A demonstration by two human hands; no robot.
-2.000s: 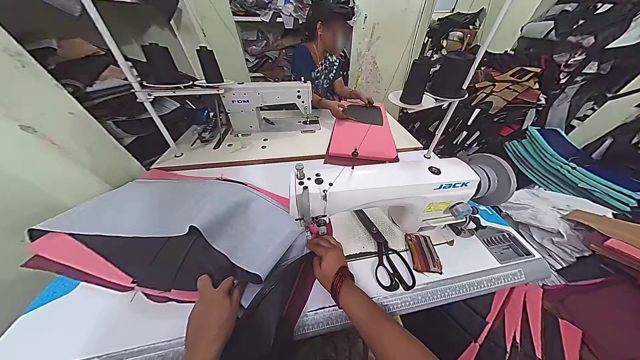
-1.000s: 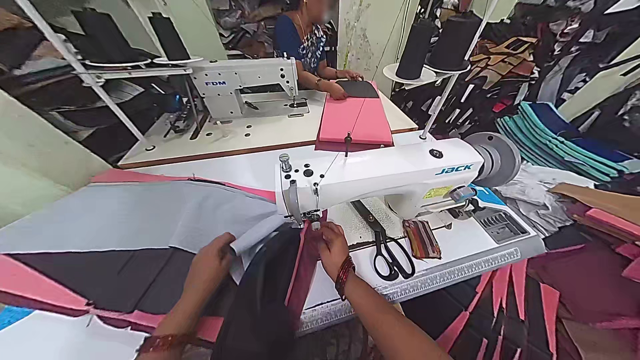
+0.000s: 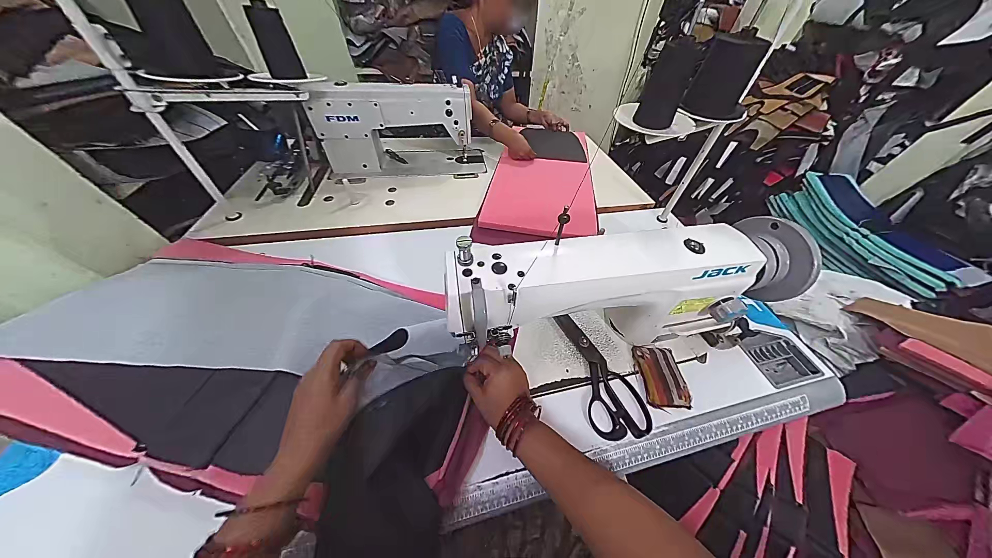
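Observation:
A white Jack sewing machine [image 3: 604, 271] stands on the table in front of me. My left hand [image 3: 329, 395] grips the folded edge of the grey fabric [image 3: 209, 314], left of the needle area. Under the machine head, my right hand [image 3: 496, 384] pinches fabric close to the presser foot, which my fingers partly hide. Black fabric [image 3: 387, 465] hangs between my forearms over the near table edge, beside a maroon and pink strip [image 3: 461, 457]. Black-handled scissors [image 3: 612, 391] lie right of my right hand, next to a bundle of striped coloured pieces [image 3: 661, 377].
Across the table a person [image 3: 484, 77] handles black and pink pieces [image 3: 539, 194] beside a white FDM sewing machine [image 3: 387, 128]. Black thread cones [image 3: 713, 77] stand on a rack. A ruler strip [image 3: 713, 430] runs along my table's front edge. Teal and blue pieces [image 3: 860, 232] are stacked at right.
Since two seconds ago, my left hand has moved up from the lower edge of the black and pink panel to the grey fabric's fold. My right hand stays by the presser foot.

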